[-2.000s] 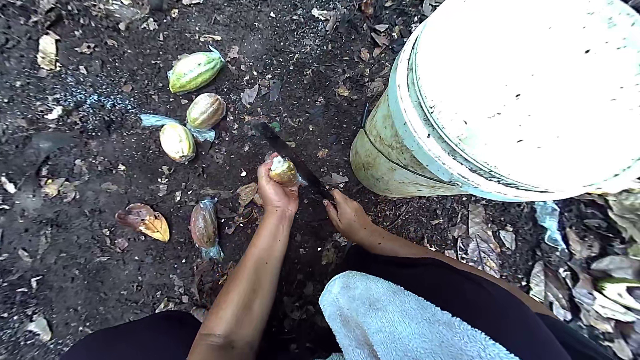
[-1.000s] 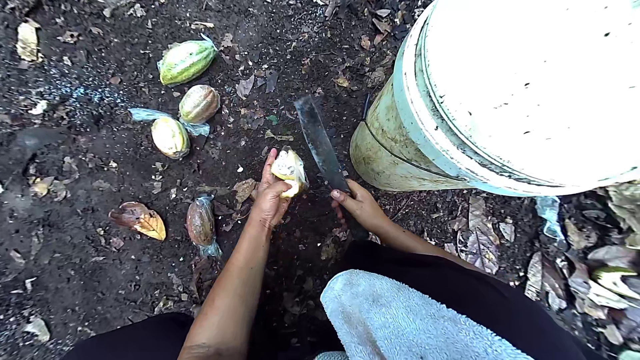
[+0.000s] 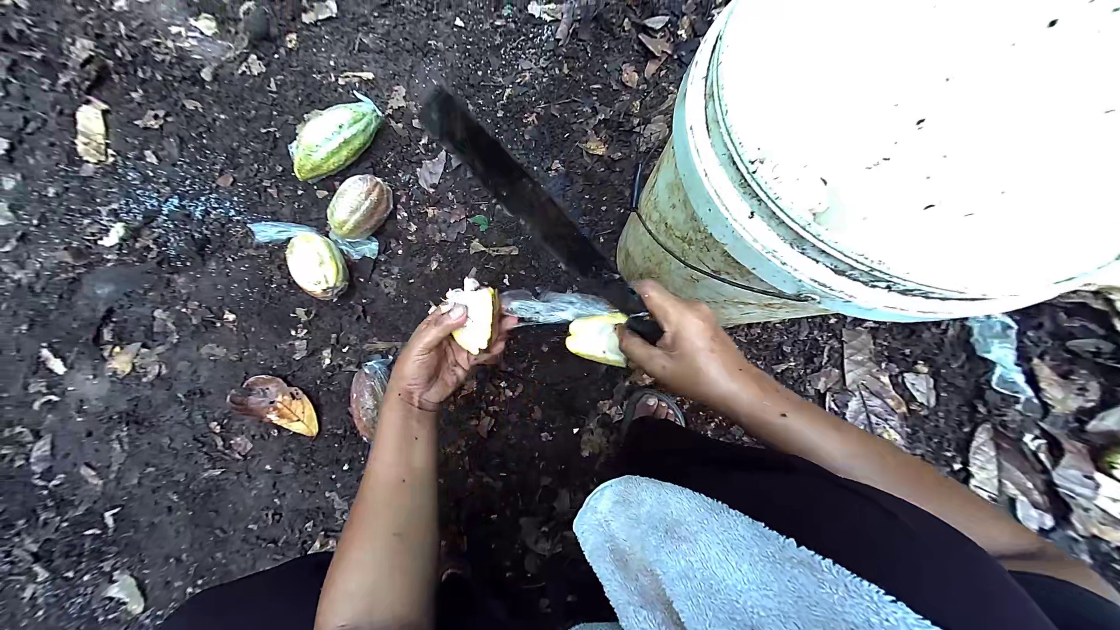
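My left hand (image 3: 446, 354) holds an opened piece of cacao pod (image 3: 477, 319) with white pulp showing. In my right hand (image 3: 691, 350) are the handle of a machete (image 3: 534, 206) and a yellow piece of pod husk (image 3: 597, 339), pinched beside the handle. The dark blade points up and left. Clear plastic film (image 3: 556, 306) stretches between the two pod pieces. To the left on the soil lie a green pod (image 3: 335, 140) partly in plastic, a brownish pod (image 3: 360, 207), a yellow pod (image 3: 317, 265) and a reddish plastic-wrapped pod (image 3: 369, 398), partly hidden behind my left forearm.
A large dirty white bucket (image 3: 717, 236) with a pale lid stands at the upper right. A light blue towel (image 3: 700, 560) hangs over my lap. My sandaled foot (image 3: 654, 407) is below the right hand. Dry leaves (image 3: 274, 404) and plastic scraps (image 3: 1000, 359) lie on the soil.
The pod in my left hand has come apart, and one husk piece is now at my right hand with plastic trailing from it. The machete blade has tilted further left.
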